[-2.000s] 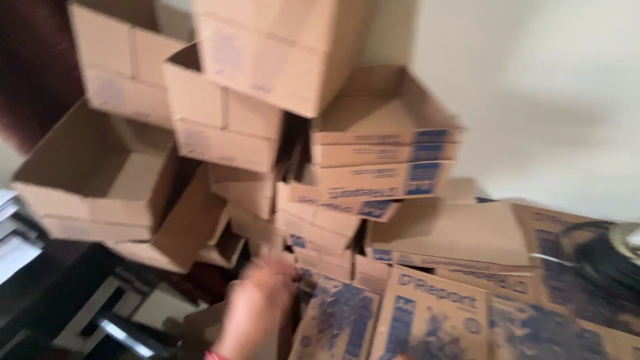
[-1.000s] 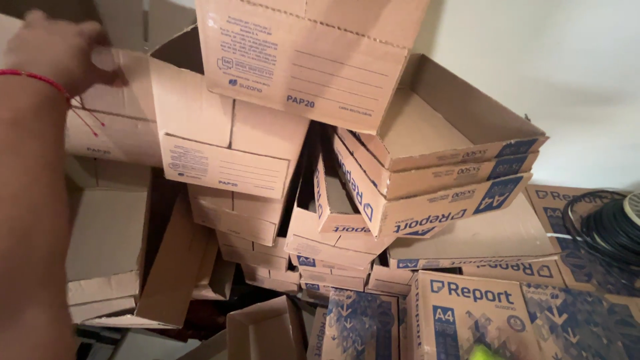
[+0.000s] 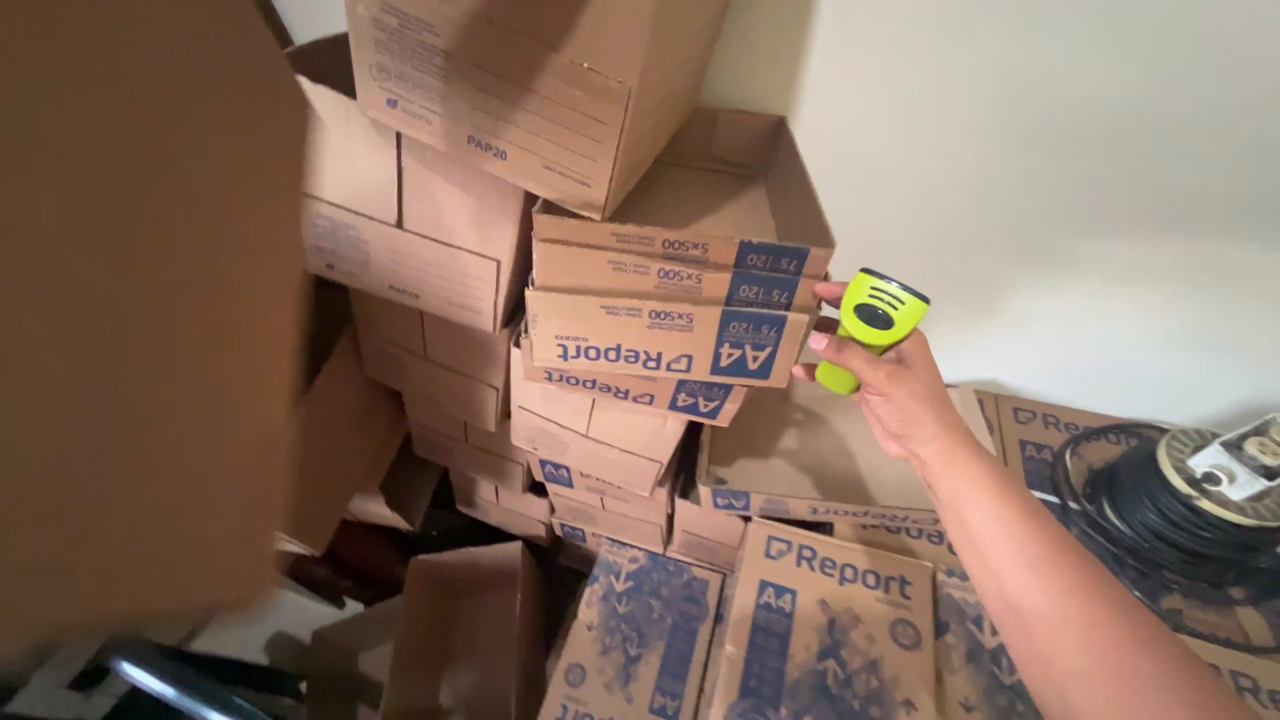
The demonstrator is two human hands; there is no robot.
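Note:
My right hand (image 3: pixel 890 385) holds a lime-green handheld tool with a black top (image 3: pixel 868 325), its exact kind unclear. The fingertips of that hand touch the right end of a stack of nested cardboard lids (image 3: pixel 640 335). A large blurred cardboard box (image 3: pixel 140 320) fills the left side, close to the camera. My left hand is out of sight. An upright cardboard box (image 3: pixel 500 100) leans over the upper left edge of the lid stack.
More cardboard boxes (image 3: pixel 410 230) are piled left of the lids. Printed paper cartons (image 3: pixel 830 640) lie at the bottom. Coiled black cable on a spool (image 3: pixel 1140 490) sits at the right, near a pale wall (image 3: pixel 1020 180). A dark shiny bar (image 3: pixel 180 685) crosses the lower left.
My left hand, at the upper left box a second ago, has gone out of view. A large box now covers the left side. My right hand with the green tool has come up to the lids.

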